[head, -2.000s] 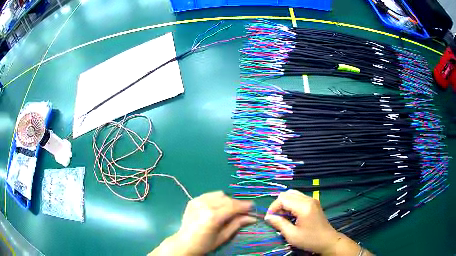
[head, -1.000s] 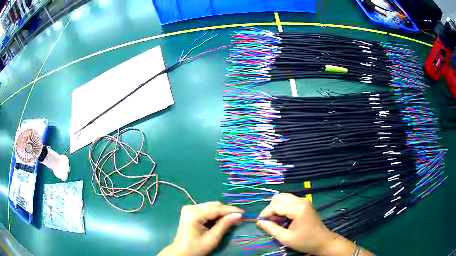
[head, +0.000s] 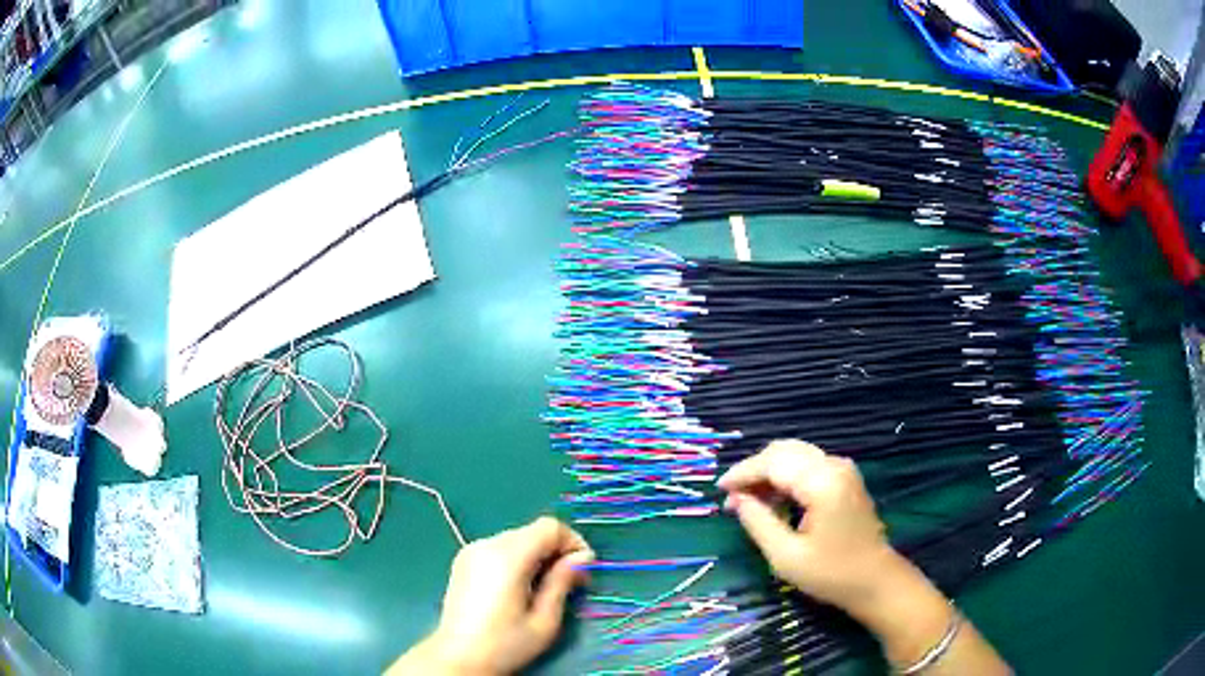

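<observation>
My left hand point(head: 509, 594) is pinched closed, and the long pinkish-brown wire point(head: 430, 489) runs from its tangled coil into this hand. Thin blue and pink conductors point(head: 648, 565) extend right from its fingertips; whether they are held is unclear. My right hand point(head: 819, 522) is apart from the left, over the lower black cables. Its thumb and index tips are close together beside the conductor ends, and I cannot tell if they hold anything. Black cables point(head: 846, 357) lie in parallel rows, with coloured cores and white sleeves at both ends.
A white sheet point(head: 304, 258) bears one diagonal black cable. A handheld fan point(head: 64, 379) lies on a small blue tray, above a clear bag point(head: 148, 544). A blue bin point(head: 595, 33) stands at the top. A blue tool tray point(head: 985, 42) and a red-and-black tool point(head: 1126, 165) are at right.
My hands have separated. My right hand has moved up and right, and my left hand is slightly lower. The bench items have shifted left in view, and more of the blue bin shows.
</observation>
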